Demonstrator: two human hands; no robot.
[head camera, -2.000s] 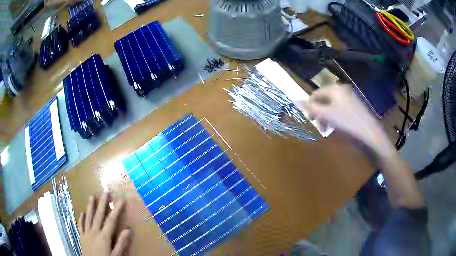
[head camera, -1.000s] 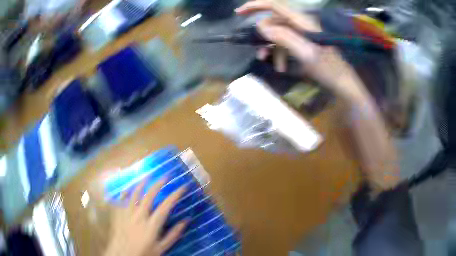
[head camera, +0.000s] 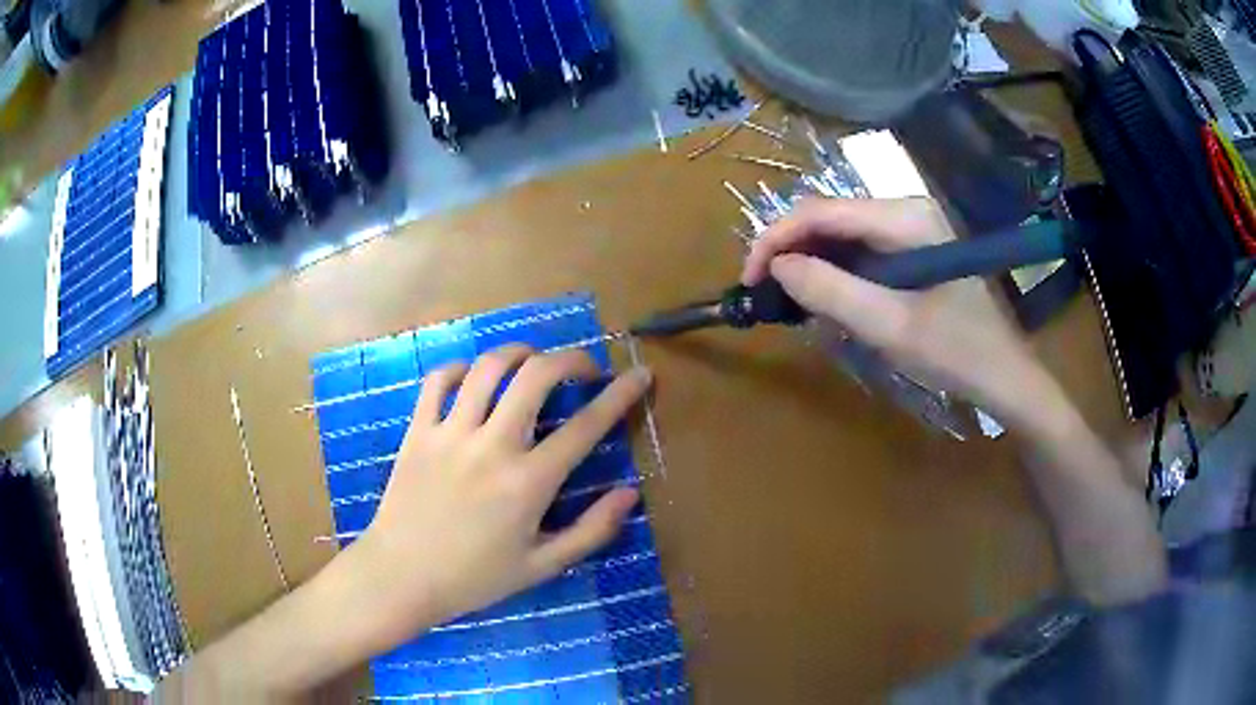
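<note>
The blue cell block (head camera: 510, 647) with silver lines lies on the brown tabletop. My left hand (head camera: 503, 475) lies flat on its upper part, fingers spread, with one fingertip at the thin bus ribbon (head camera: 650, 420) along the block's right edge. My right hand (head camera: 861, 282) holds the dark soldering iron (head camera: 950, 258) like a pen. The iron's tip is at the upper right edge of the block, by the top of the ribbon. A single loose ribbon (head camera: 258, 482) lies left of the block. My left palm hides part of the cells.
Dark cell stacks (head camera: 283, 117) stand on the grey mat (head camera: 372, 234) behind. A finished block (head camera: 108, 227) is at the left, with white strips (head camera: 91, 537) and long ribbons (head camera: 142, 510) below. Loose short ribbons (head camera: 792, 186) lie partly behind my right hand. A fan base (head camera: 840, 48) and black items are at the back right.
My right hand has come down from the back right with the soldering iron to the block's edge. My left hand has moved from the table onto the block. The view has shifted.
</note>
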